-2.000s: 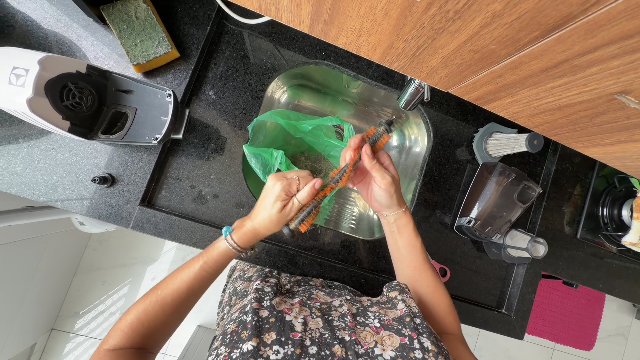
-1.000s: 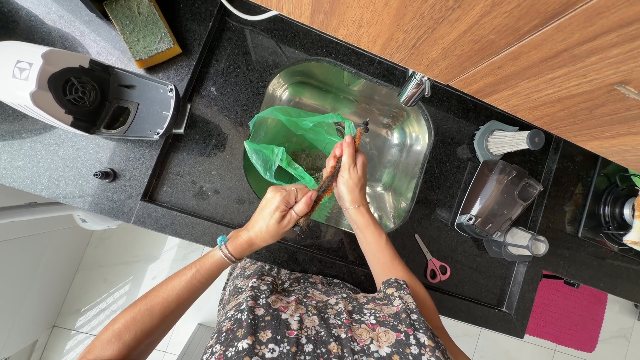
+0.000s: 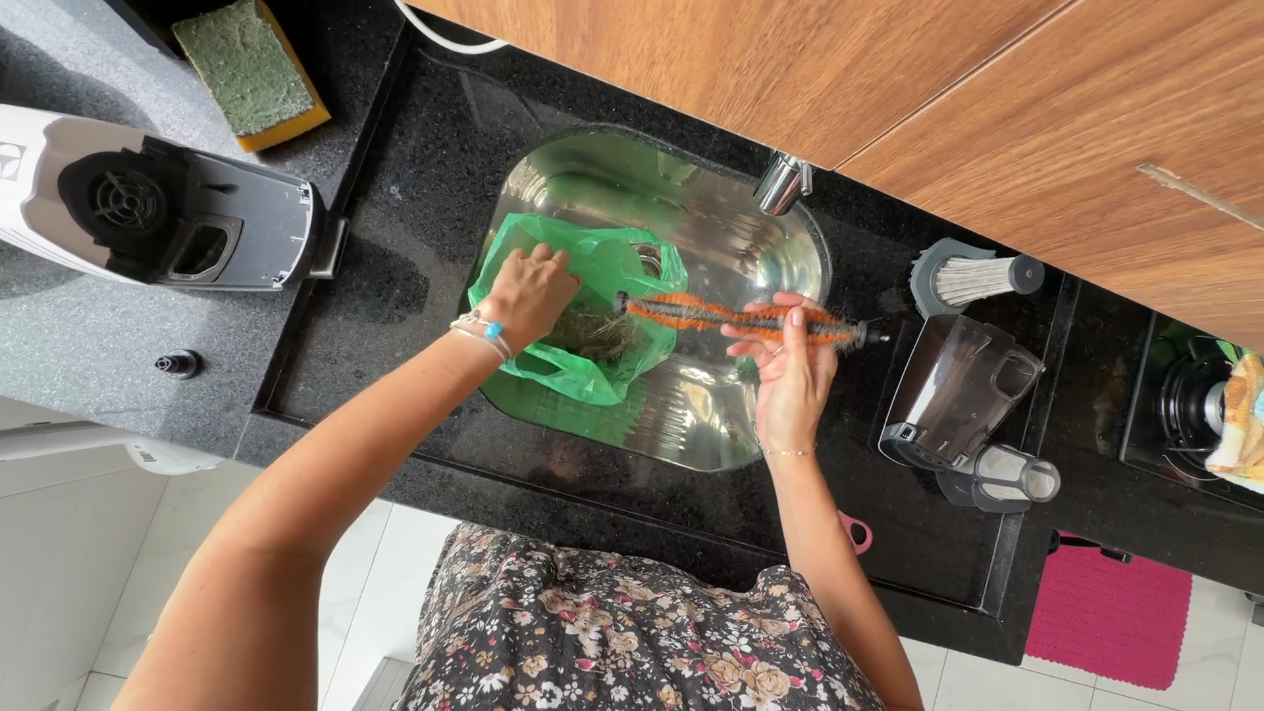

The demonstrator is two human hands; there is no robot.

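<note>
My right hand [image 3: 795,370] grips a vacuum cleaner's roller brush [image 3: 681,311], with orange and grey bristles and hair tangled at its right end. The brush lies level over the stainless steel sink [image 3: 731,425]. My left hand [image 3: 533,291] is over the left side of a green plastic bag [image 3: 597,252] in the sink, its fingers bent downward. Whether those fingers hold anything is hidden. Grey dust and hair [image 3: 597,331] lie in the bag's mouth.
Left are a vacuum body [image 3: 207,212], a sponge [image 3: 252,79] and a small black part [image 3: 179,363]. Right of the sink are a pleated filter [image 3: 978,278], a clear dust container [image 3: 958,390] and a mesh filter [image 3: 1012,476]. Pink scissors [image 3: 857,531] are partly behind my right forearm. The faucet [image 3: 782,185] stands behind.
My left hand has let go of the brush and moved left over the bag. My right hand has moved right with the brush, which is now nearly level. My forearm now partly covers the scissors.
</note>
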